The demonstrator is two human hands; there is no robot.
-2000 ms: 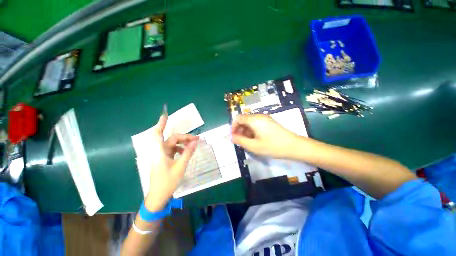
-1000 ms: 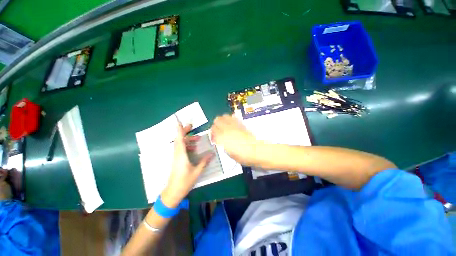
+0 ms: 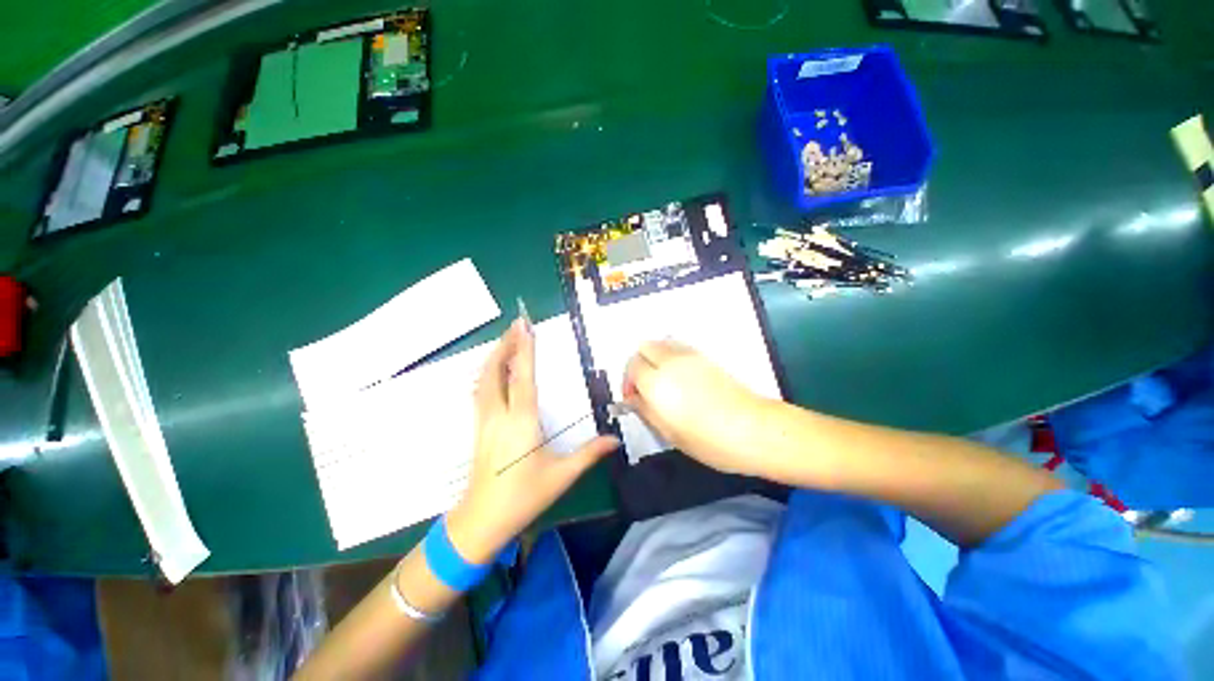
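The opened tablet unit (image 3: 679, 313) lies in front of me, its gold and green electronics at the far end. My right hand (image 3: 699, 410) is over its pale centre, fingertips pinched at its left edge. A thin dark strip (image 3: 546, 444) runs from these fingertips across my left hand; the pinch itself is hard to see. My left hand (image 3: 513, 446) is over the large white liner sheet (image 3: 380, 466), thumb at the tablet's left edge. A thin pointed tool (image 3: 523, 314) sticks out from its fingers. A smaller liner sheet (image 3: 413, 326) lies above.
A blue parts bin (image 3: 852, 127) holds small tan pieces, with a pile of thin leaded parts (image 3: 832, 260) below it. Long liner strips (image 3: 133, 426) lie left. Other tablet units (image 3: 326, 87) lie along the far side. A red bin (image 3: 11, 317) is cut off at the left.
The view has shifted, so the bench items appear further left. My right hand has moved from the liner sheet to the tablet's left edge. My left thumb has come to that edge; the dark strip now shows.
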